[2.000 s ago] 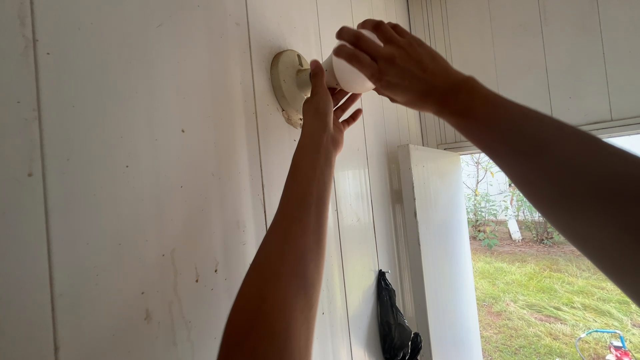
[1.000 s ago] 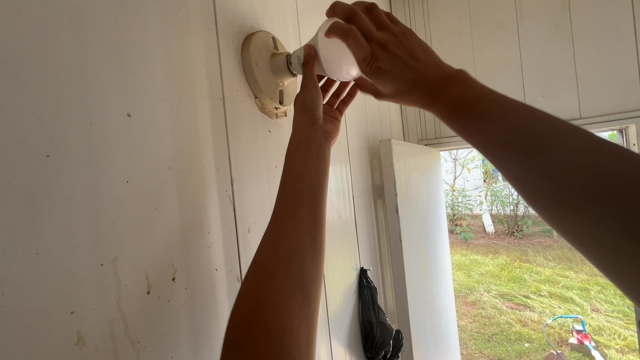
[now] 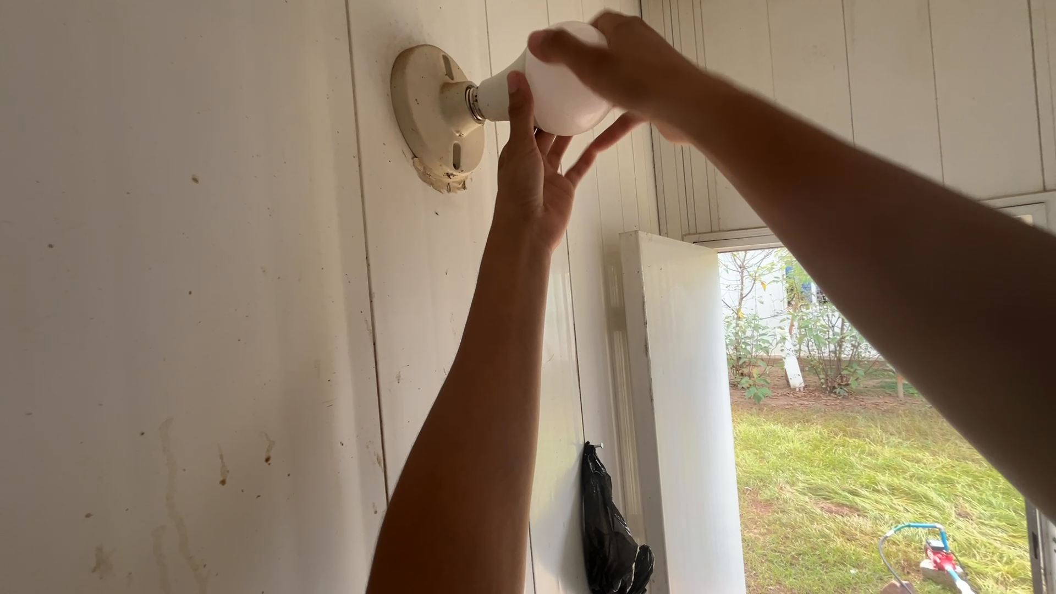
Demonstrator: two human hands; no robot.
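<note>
A white light bulb (image 3: 569, 87) points out sideways from a cream round lamp holder (image 3: 429, 103) on the panelled wall. Part of the bulb's metal screw base shows at the socket's mouth. My left hand (image 3: 535, 173) supports the bulb from below, its thumb against the bulb's white neck and its fingers behind it. My right hand (image 3: 631, 74) is at the bulb's rounded end, with thumb and fingers around the globe; it is slightly blurred, and some fingertips are hidden behind the bulb.
A black plastic bag (image 3: 606, 528) hangs from a nail on the wall, low beside a white open door (image 3: 685, 396). Through the doorway lie grass (image 3: 825, 462), shrubs and a red and blue tool or machine (image 3: 936, 553). The wall surface beneath the lamp holder is chipped.
My right hand has shifted its hold around the bulb's globe, and its fingers are spread differently. My left hand stays at the bulb's neck. The view has shifted somewhat.
</note>
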